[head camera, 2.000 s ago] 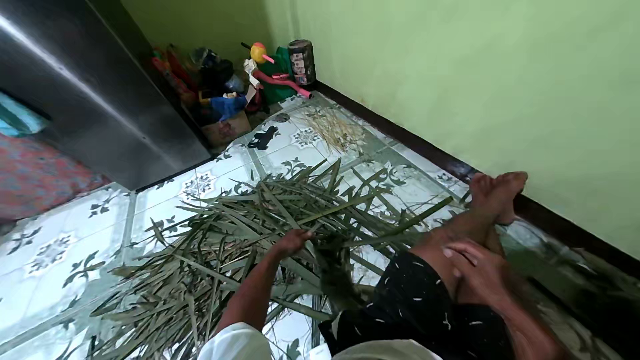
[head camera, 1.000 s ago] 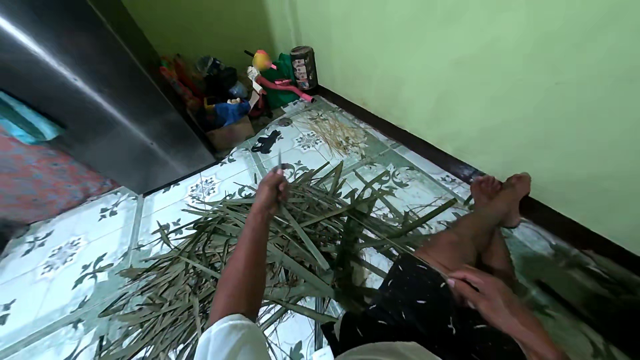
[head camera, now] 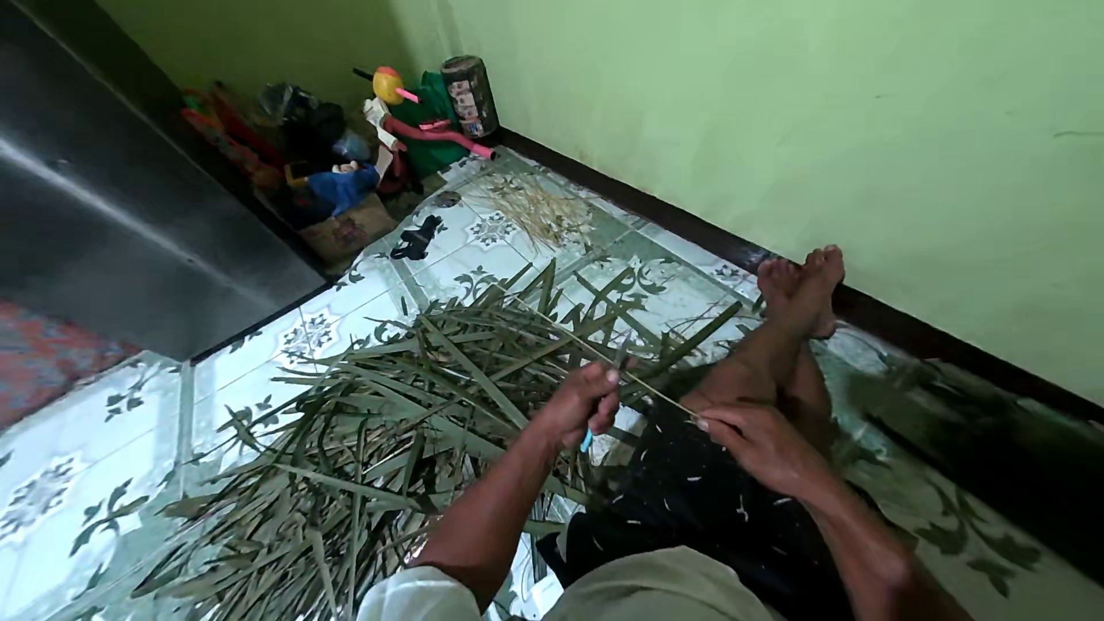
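Observation:
My left hand [head camera: 589, 404] is closed round a small knife, its blade [head camera: 621, 354] pointing up and a light blue handle end [head camera: 587, 440] showing below the fist. The blade lies against a thin, pale leaf rib [head camera: 660, 394], a long narrow strip that runs up and left over the pile. Above my thigh, my right hand [head camera: 755, 440] pinches the near end of that rib between thumb and fingers. Under and left of my left hand spreads a large heap of long green leaf strips [head camera: 362, 448] on the tiled floor.
Thin pale ribs [head camera: 539, 211] lie on the floor near the wall. A black object [head camera: 417, 238] is left of them. Toys, bags and a cardboard box [head camera: 349, 231] fill the corner beside a dark cylinder [head camera: 471, 97]. A dark metal cabinet [head camera: 155, 181] stands left. My crossed feet [head camera: 802, 285] touch the wall's edge.
My left hand, farther forward over the heap one second ago, is now back close to my right hand. My right hand has lifted slightly from my leg, and the pale rib now shows between both hands.

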